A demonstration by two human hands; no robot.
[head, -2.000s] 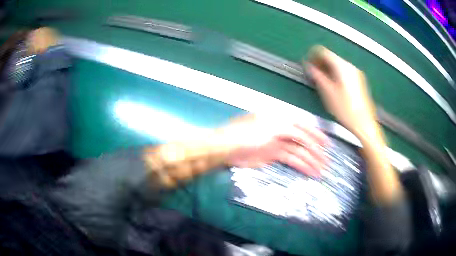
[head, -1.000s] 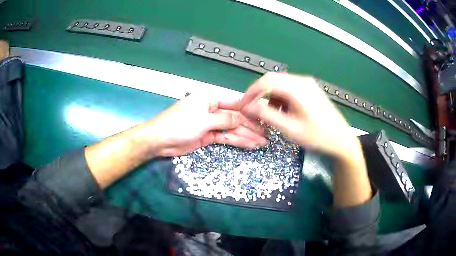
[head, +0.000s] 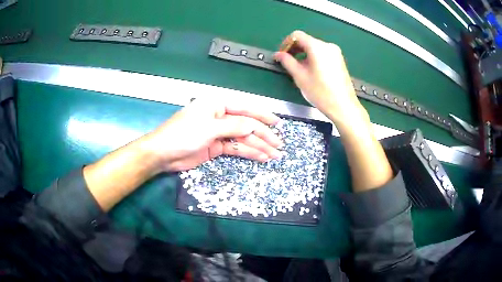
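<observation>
My left hand (head: 220, 137) lies palm partly up over the upper left of the black parts tray (head: 247, 219), fingers loosely curled. A tiny shiny spot shows on its fingers; I cannot tell if it is a held part. Small silvery metal parts (head: 258, 187) are heaped loose in the tray. My right hand (head: 325, 77) reaches over the metal rail, thumb and finger pinched at a grey fixture strip (head: 236, 54). The fingers hide the strip's right end. A yellowish spot shows between them; what they hold is unclear. Left of them, the strip's seats show bright dots.
Another fixture strip (head: 115, 34) lies to the left on the green belt (head: 181, 16), and more strips (head: 380, 97) run to the right. A ridged stack of fixtures (head: 421, 171) stands right of the tray. A silver rail (head: 110, 80) crosses in front. A red-brown machine (head: 484, 93) stands far right.
My right hand has moved from beside my left hand, up and away to the fixture strip. My left hand has stayed over the tray, nearly still.
</observation>
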